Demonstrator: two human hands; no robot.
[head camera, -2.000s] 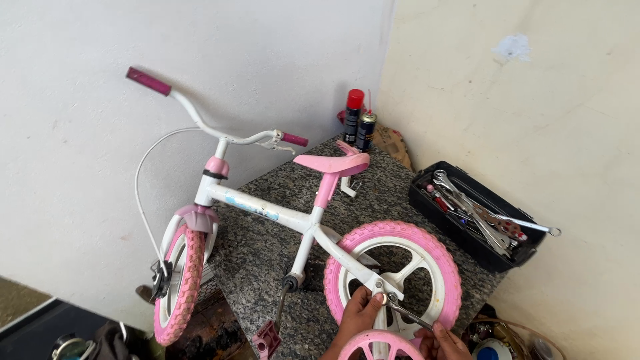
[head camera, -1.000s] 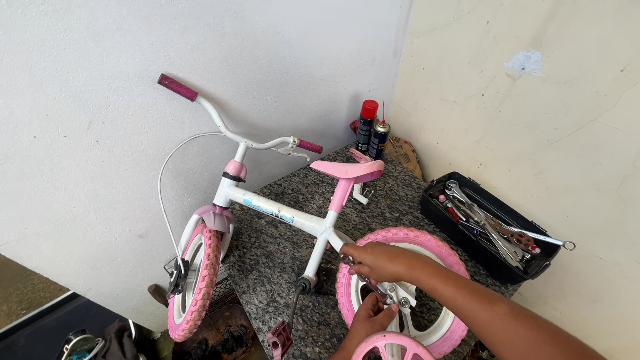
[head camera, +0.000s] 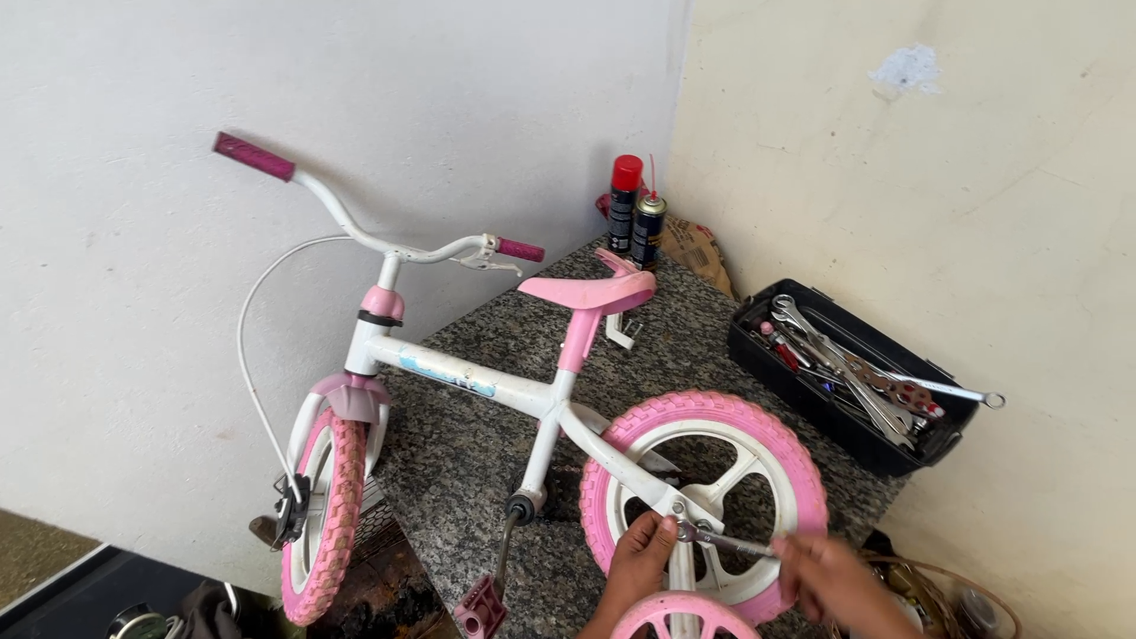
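Observation:
A small white and pink child's bicycle (head camera: 470, 377) stands against a granite worktop. My right hand (head camera: 821, 572) grips the outer end of a metal wrench (head camera: 732, 541), whose head sits at the nut of the rear axle. My left hand (head camera: 641, 559) is beside that head, its thumb and fingertips at the axle and the white bracket. Behind both hands is the pink rear wheel (head camera: 706, 417). A pink training wheel (head camera: 683, 612) on a white arm is at the bottom edge, partly cut off.
A black toolbox (head camera: 830, 390) full of wrenches stands on the granite worktop (head camera: 479, 444) at the right. Two spray cans (head camera: 635, 213) stand at the back corner near a brown bag (head camera: 697, 253). A pink pedal (head camera: 482, 608) hangs low at centre. Baskets and cables lie at the lower right.
One second ago my right arm reached across the rear wheel, with that hand at the frame above the axle; it has moved back to the right, onto the wrench. My left hand stays near the axle.

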